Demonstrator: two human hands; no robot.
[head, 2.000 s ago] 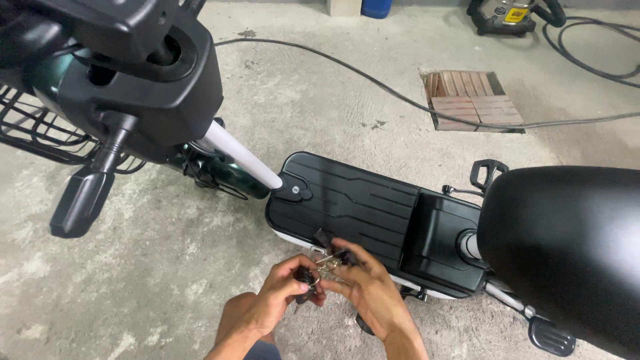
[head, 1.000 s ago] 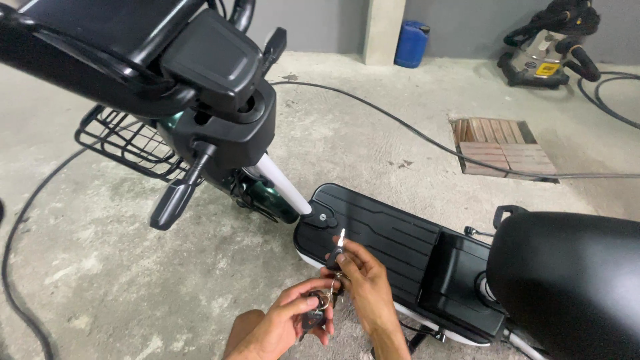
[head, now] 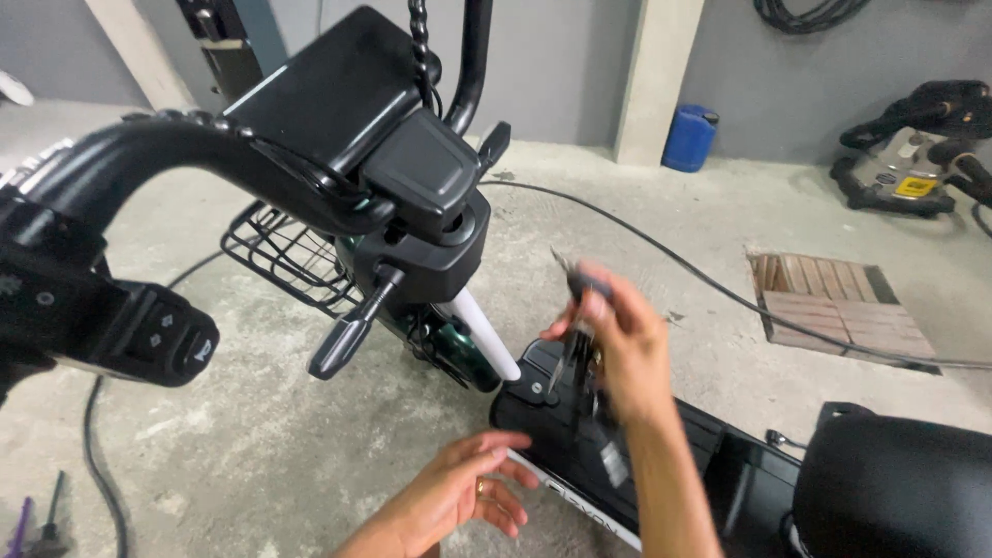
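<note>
My right hand [head: 624,329] is raised above the footboard [head: 697,426] of an electric scooter, gripping a black-headed key [head: 587,283] whose blade points up and left. Other keys hang blurred below it on the bunch. Lower and to the left, my left hand [head: 473,480] has its fingers spread, holds nothing, and wears a ring. Up and left of both hands are the handlebar [head: 155,155], the black steering-column cover [head: 434,256] and a turn signal [head: 349,333]. A white tube [head: 480,333] runs from the column down to the footboard.
The black seat [head: 899,488] is at the lower right, the wire basket [head: 287,256] beyond the handlebar. A cable [head: 651,240] crosses the concrete floor past a brick-filled recess [head: 845,310]. A blue jerrycan [head: 690,139] and a vacuum cleaner [head: 899,174] stand by the wall.
My left hand has let go of the keys. My right hand has risen with the bunch toward the steering column. The view has tilted up, showing more of the handlebar.
</note>
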